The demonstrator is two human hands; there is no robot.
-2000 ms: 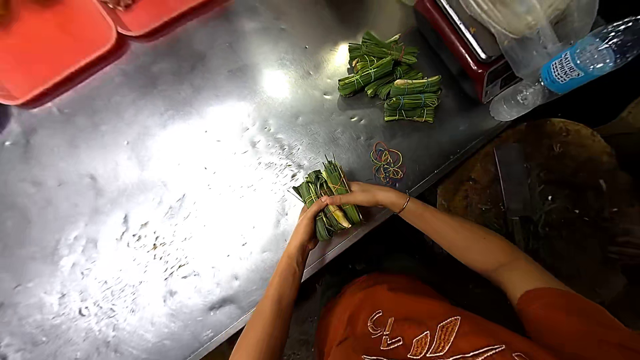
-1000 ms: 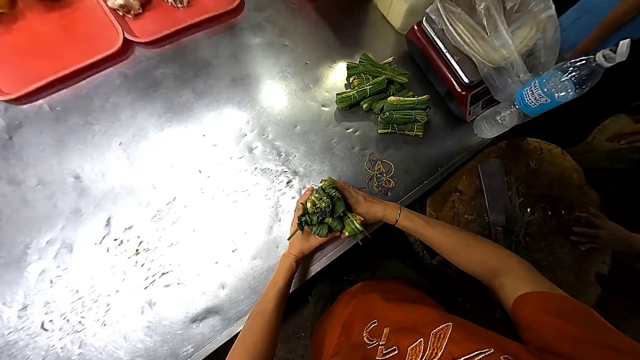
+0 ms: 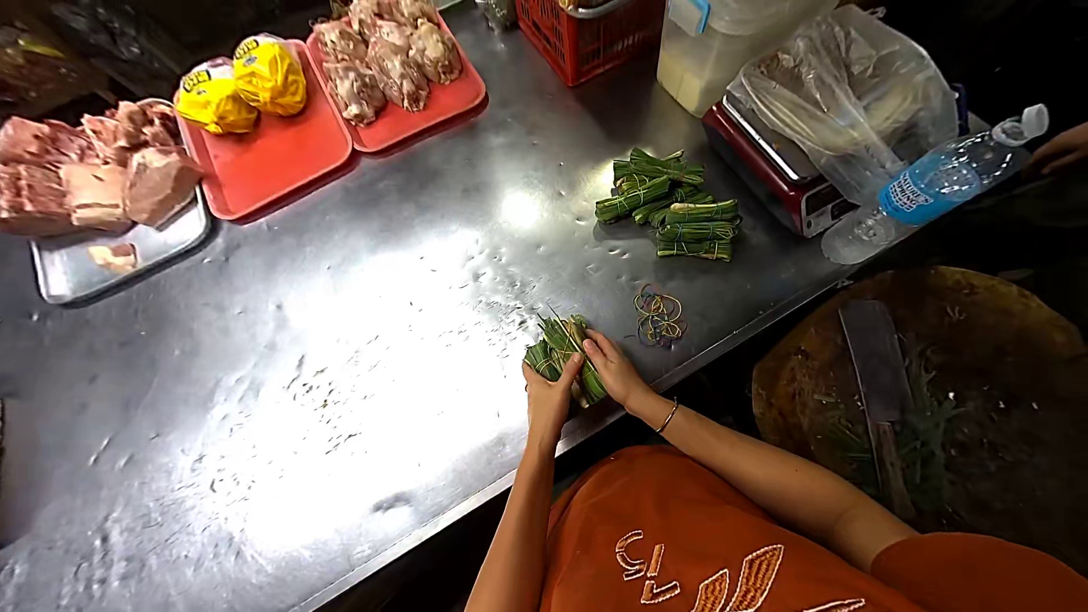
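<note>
My left hand (image 3: 548,393) and my right hand (image 3: 614,367) hold tied bundles of green leaves (image 3: 563,350) between them, near the front edge of the metal table (image 3: 425,297). The leaves are folded or cut short, and thin bands run around them. To the upper right of my hands lies a loose tangle of rubber bands (image 3: 659,314). Farther back, several more banded green bundles (image 3: 671,204) are piled on the metal.
A red scale (image 3: 778,183) bearing a plastic bag, a water bottle (image 3: 935,183), a plastic container (image 3: 710,59) and a red basket (image 3: 586,38) stand behind. Meat trays (image 3: 272,170) are back left. A cleaver (image 3: 875,365) lies on a round wooden block (image 3: 790,382). Another person's hand (image 3: 1062,149) shows far right.
The bundles between my hands are turned: a second ago their ends faced up, now their long sides show. The view now takes in more of the table's far side.
</note>
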